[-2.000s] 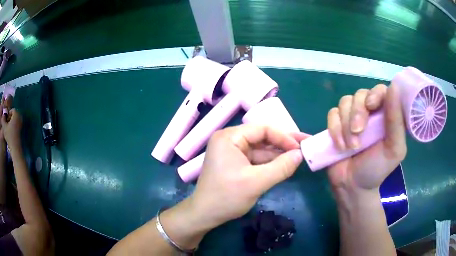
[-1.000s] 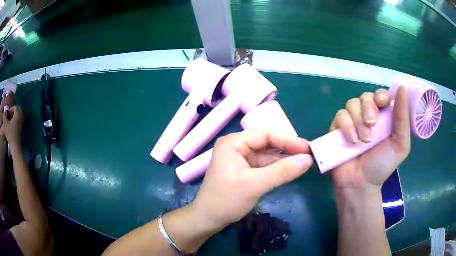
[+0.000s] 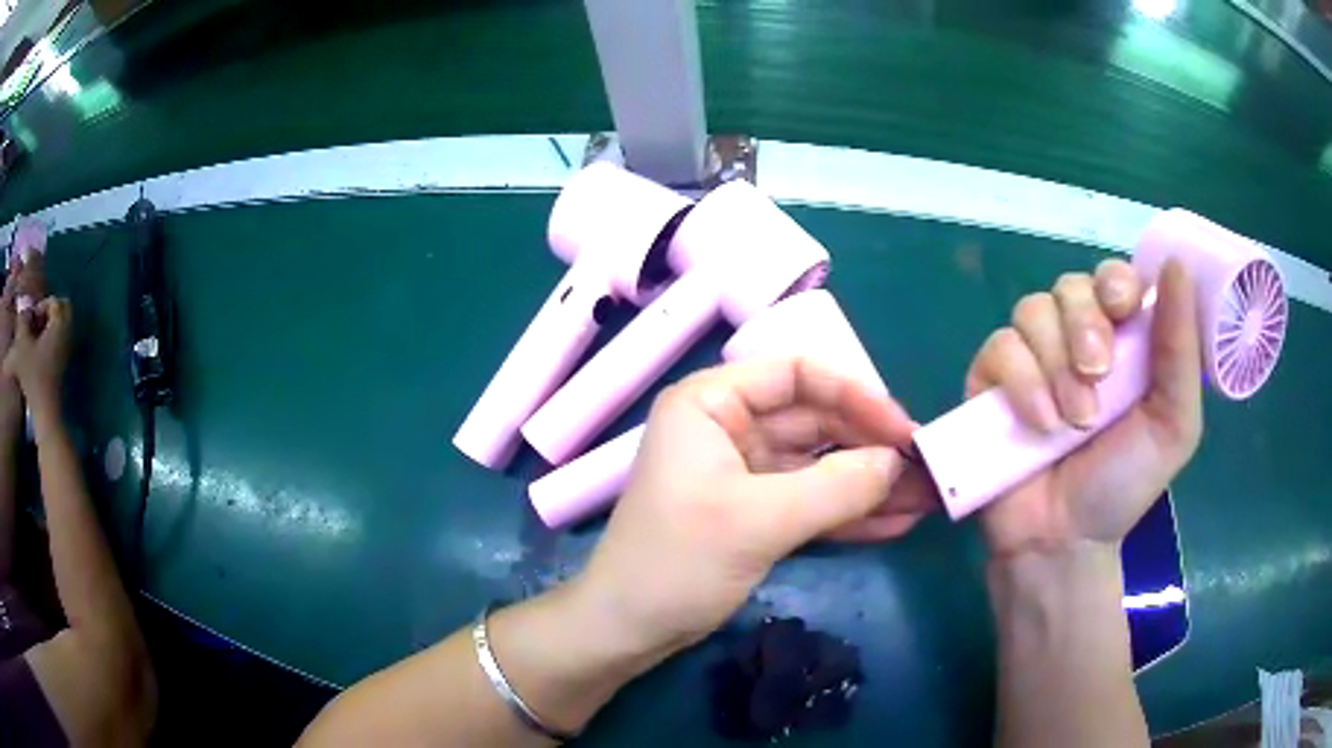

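My right hand [image 3: 1088,417] holds a pale pink handheld fan [image 3: 1008,446] by its handle, palm towards me. The fan head with its radial grille [image 3: 1252,327] is at the upper right, and the handle's bottom end points left. My left hand [image 3: 906,460] pinches at that end; a thin dark edge of a small part shows between fingertips and handle, mostly hidden. A heap of black pads [image 3: 789,677] lies below my left hand. Three more pink fans [image 3: 628,365] lie on the bench at the centre, the nearest partly covered by my left hand.
A grey post [image 3: 650,88] stands at the pale rail [image 3: 365,173], with the green belt beyond. A corded black screwdriver [image 3: 148,314] lies left. Another person's forearm [image 3: 73,512] and hands are at the left edge. A phone [image 3: 1154,585] lies partly behind my right forearm.
Over two seconds, the fan's handle end has shifted slightly right and down, and my left fingertips have moved with it. More of the left hand's lower fingers now shows below the thumb.
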